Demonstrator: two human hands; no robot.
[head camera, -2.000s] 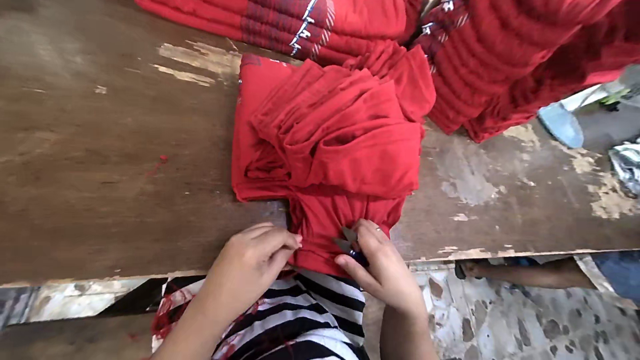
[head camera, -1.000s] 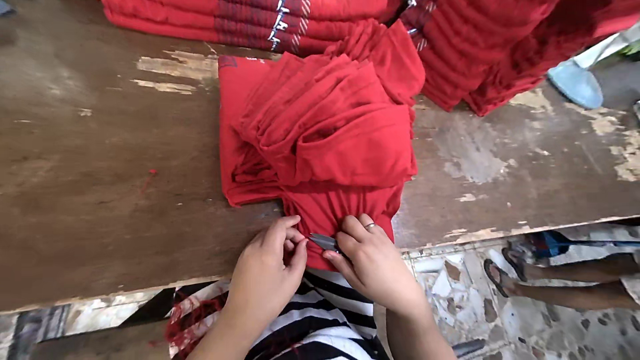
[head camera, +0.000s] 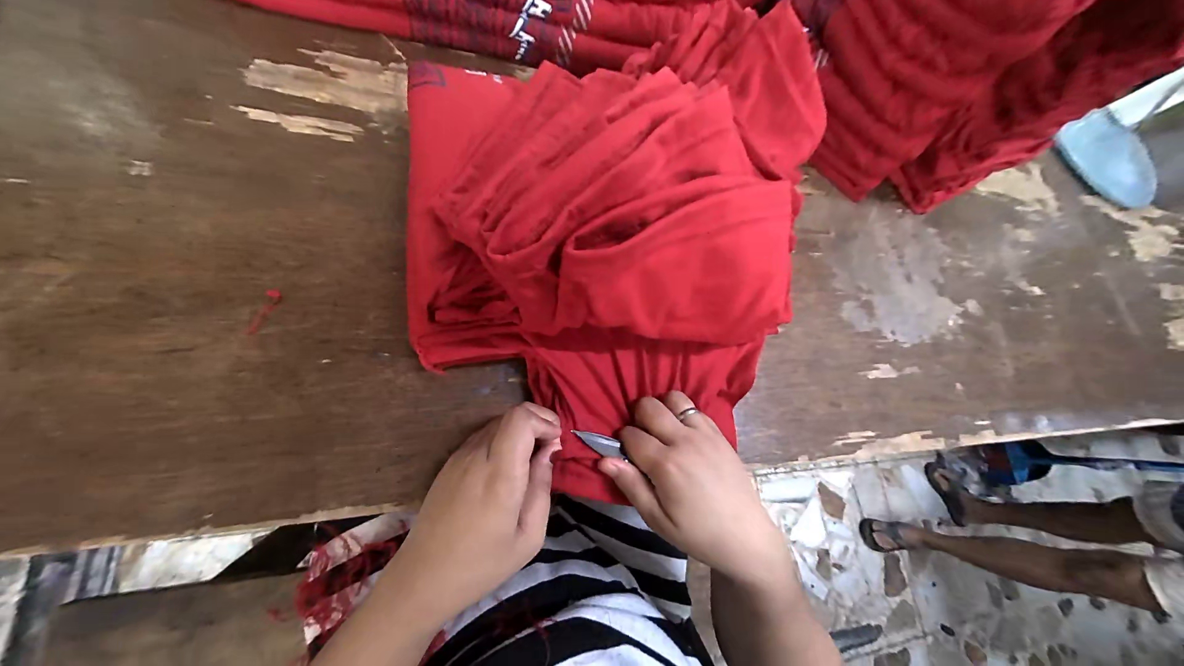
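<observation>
A pile of red fabric garments lies on the wooden table, its near part drawn down over the table's front edge. My left hand pinches the left edge of that near red part between thumb and fingers. Opposite it, my right hand, with a ring on one finger, holds small metal thread snips whose blades point left toward my left fingertips. The snips' blades look closed and lie over the red cloth; their handle is hidden in my palm.
More folded red garments with printed marks lie at the table's back, and others at back right. A red thread scrap lies left on the table. Red threads hang below its edge. Another person's legs show at right.
The snips' blades, spread two seconds ago, now look closed. My hands remain at the near red cloth. The other person's legs show further into view at the right than two seconds ago.
</observation>
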